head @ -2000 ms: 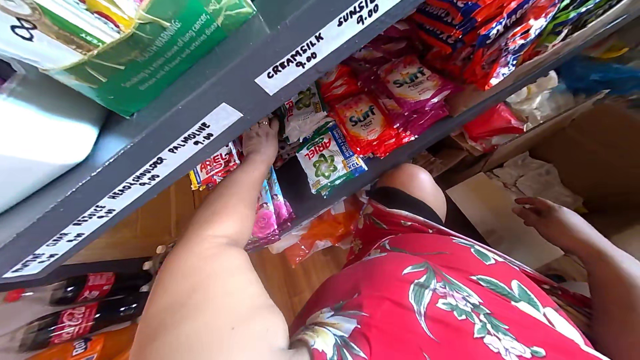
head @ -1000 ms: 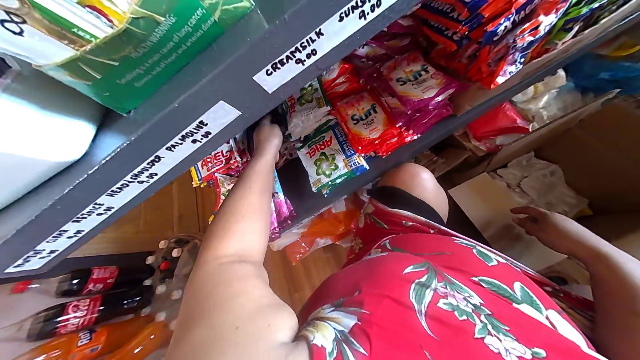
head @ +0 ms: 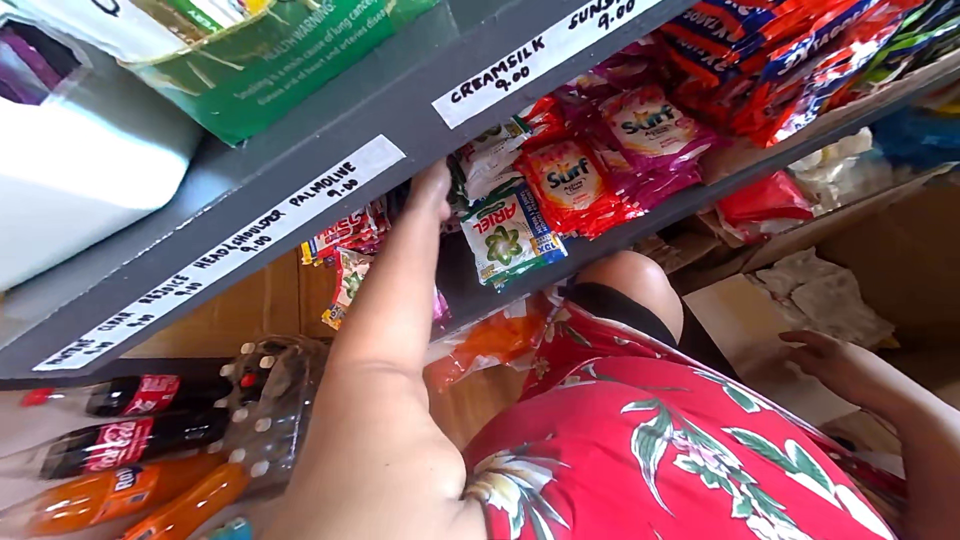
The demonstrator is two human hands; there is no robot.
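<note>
My left hand (head: 433,189) reaches in under the dark shelf edge; its fingers are hidden, so what they touch cannot be seen. Right beside it lie green-and-white sachets (head: 487,161) and an Ariel detergent pack (head: 508,238). Further right are an orange-red Surf pack (head: 571,184) and a purple Surf pack (head: 651,127). Red and white packets (head: 349,234) show to the left of my wrist. At the right, my right hand (head: 829,358) hangs with fingers apart and nothing in it, over cardboard (head: 739,322).
A dark shelf edge (head: 409,97) with handwritten price strips crosses above my left hand. On it stand a green carton (head: 300,67) and a white container (head: 90,157). Cola bottles (head: 131,442) and orange drink bottles (head: 112,495) lie lower left. Red-blue packets (head: 810,60) fill the upper right.
My left hand has moved further under the shelf edge; two seconds ago its fingers showed near the packets. My right hand has stayed about where it was.
</note>
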